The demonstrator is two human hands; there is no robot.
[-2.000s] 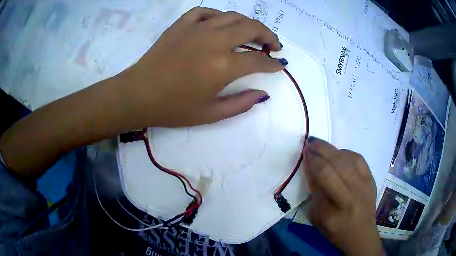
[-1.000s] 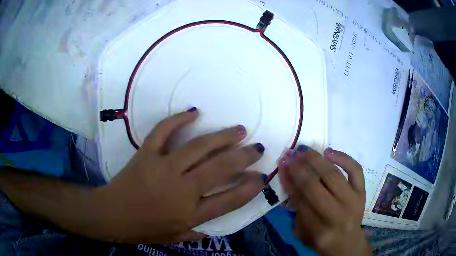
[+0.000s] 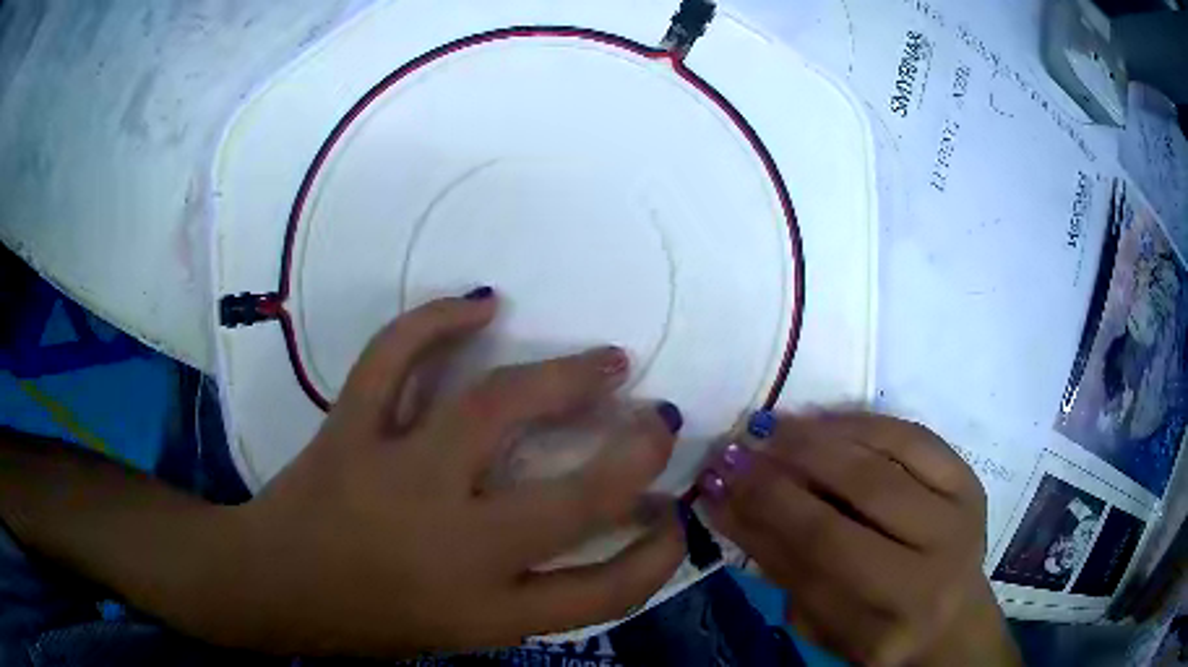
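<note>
The white housing [image 3: 547, 235] lies in front of me, with a faint inner circle. The red-and-black wire pair [image 3: 800, 248] runs round it in a large ring. Black connectors branch outward at the top [image 3: 689, 24], at the left [image 3: 245, 309] and at the lower right [image 3: 701, 537]. My left hand [image 3: 456, 495] is spread over the lower part, hiding the wire there; its fingertips reach near the lower-right connector. My right hand [image 3: 847, 508] has its fingertips together on the wire pair just above that connector and seems to pinch it.
Printed sheets [image 3: 971, 222] lie under and right of the housing. A picture sheet [image 3: 1062, 541] is at the lower right. A pale block [image 3: 1085, 59] stands at the top right. Blue and dark clothing shows along the bottom edge.
My left hand has moved from the housing's top to its lower part. The wire, loosely curved at lower left before, now forms a round ring. In the last second the hands have shifted only slightly.
</note>
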